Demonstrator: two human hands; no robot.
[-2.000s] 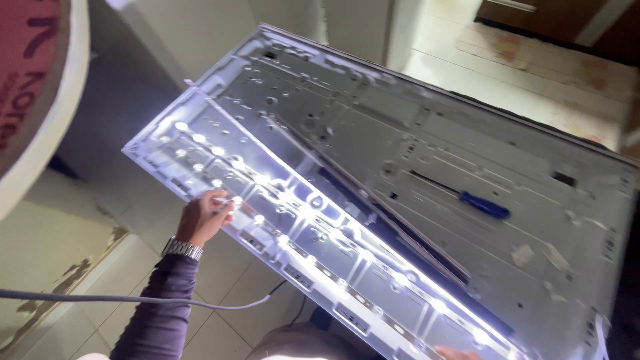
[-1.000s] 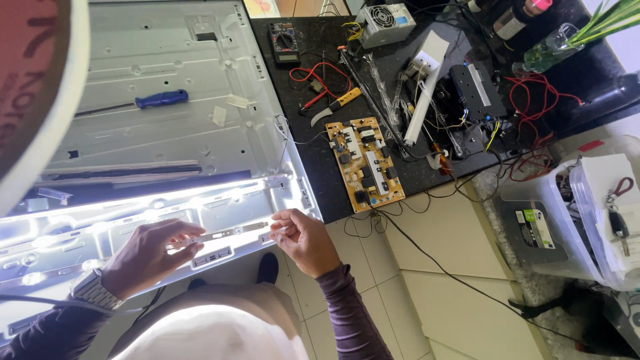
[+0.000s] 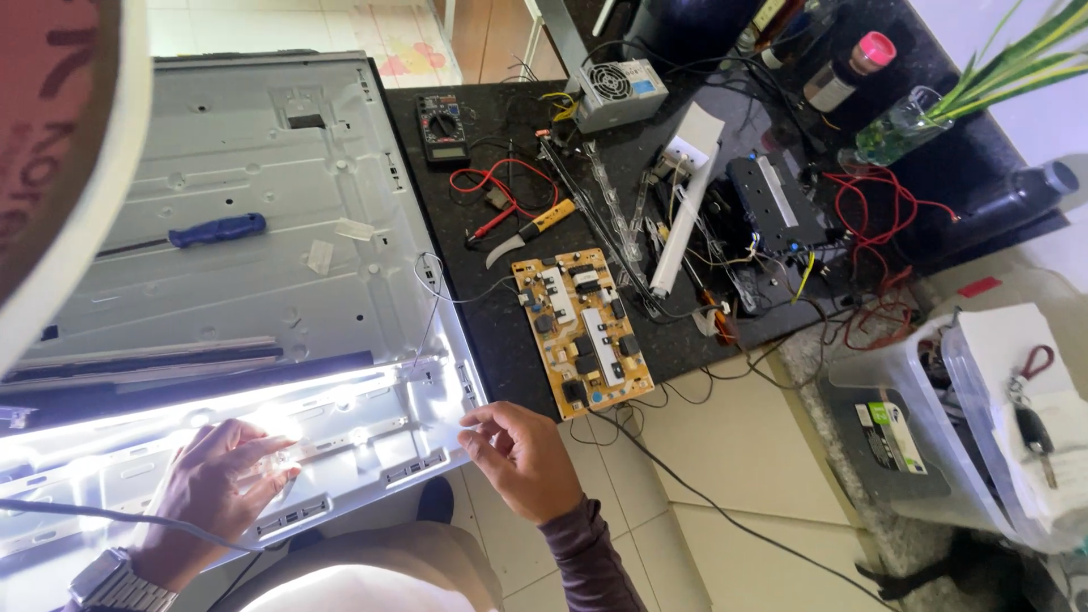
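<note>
Lit LED backlight strips (image 3: 340,395) run along the near side of a metal television back panel (image 3: 221,289). My left hand (image 3: 225,476), with a metal watch at the wrist, pinches a small clear piece, perhaps a lens or strip end, over the lit strips. My right hand (image 3: 523,455) is held just off the panel's right corner, thumb and forefinger slightly apart, with nothing visible between them. A blue-handled screwdriver (image 3: 217,229) lies on the panel, near two small translucent pieces (image 3: 321,257). Right of the panel lies a power supply circuit board (image 3: 586,331).
The dark stone counter (image 3: 501,340) holds a multimeter (image 3: 443,127), a hooked knife (image 3: 531,231), a boxed power supply with fan (image 3: 620,93), loose strips and wires. A plant in a glass (image 3: 901,127) stands behind. A clear plastic bin (image 3: 892,408) is at right. A cable crosses my left wrist.
The view has swung far right since the first frame. Since the second, my right hand has moved away from the strip to beyond the panel's edge; the left stays over the strips.
</note>
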